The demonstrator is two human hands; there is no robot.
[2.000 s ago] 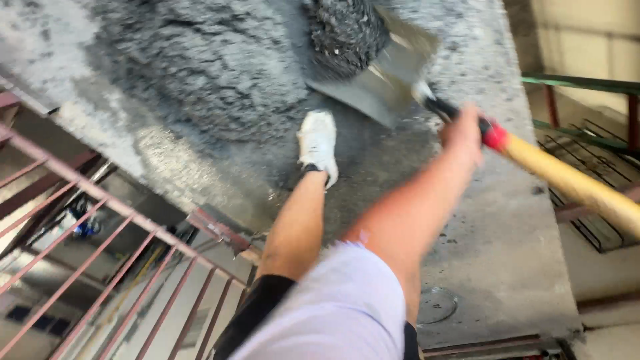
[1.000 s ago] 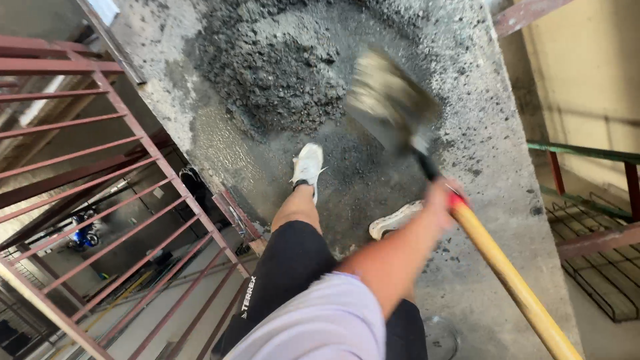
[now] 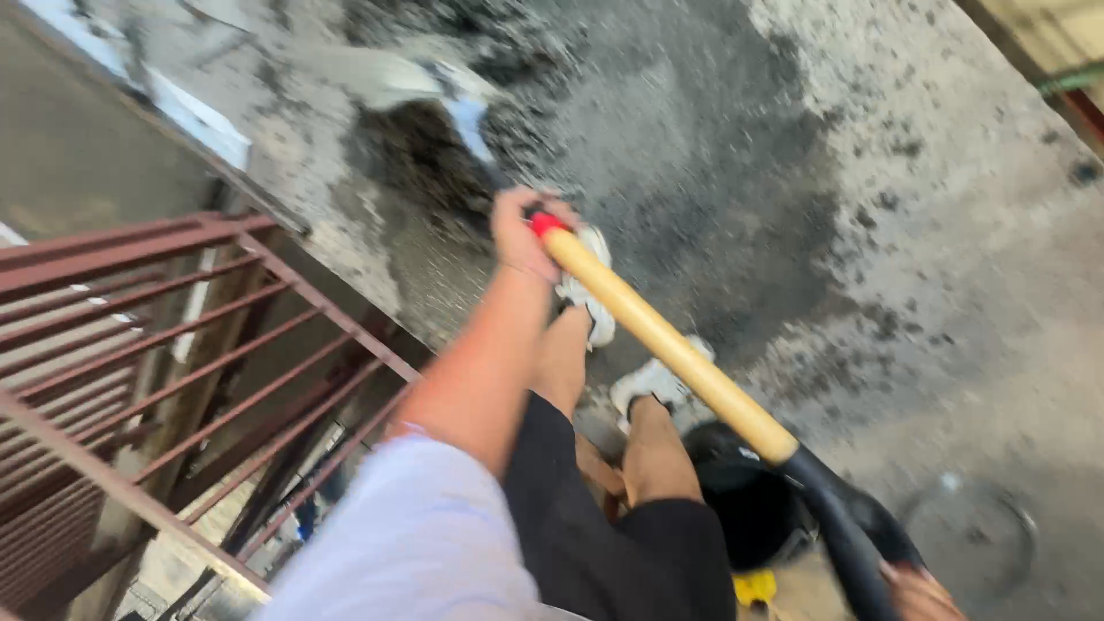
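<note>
My left hand is closed around the lower shaft of a shovel, beside its red collar. At the bottom right, my right hand is on the black D-grip, partly cut off by the frame edge. The wooden shaft runs diagonally between them. The metal blade, blurred, is at the upper left, over or against wet grey concrete mix; whether it carries any is unclear. Both my white shoes stand on the concrete slab beside the wet patch.
A reddish-brown metal railing borders a drop on the left. Behind my legs stands a black bucket, with a yellow object near it. A round ring mark shows on the slab at the right. The slab's edge crosses the upper right.
The shovel blade has swung from the right side of the mix to its left side, with my left hand still on the shaft. My right hand and the D-grip have come into view.
</note>
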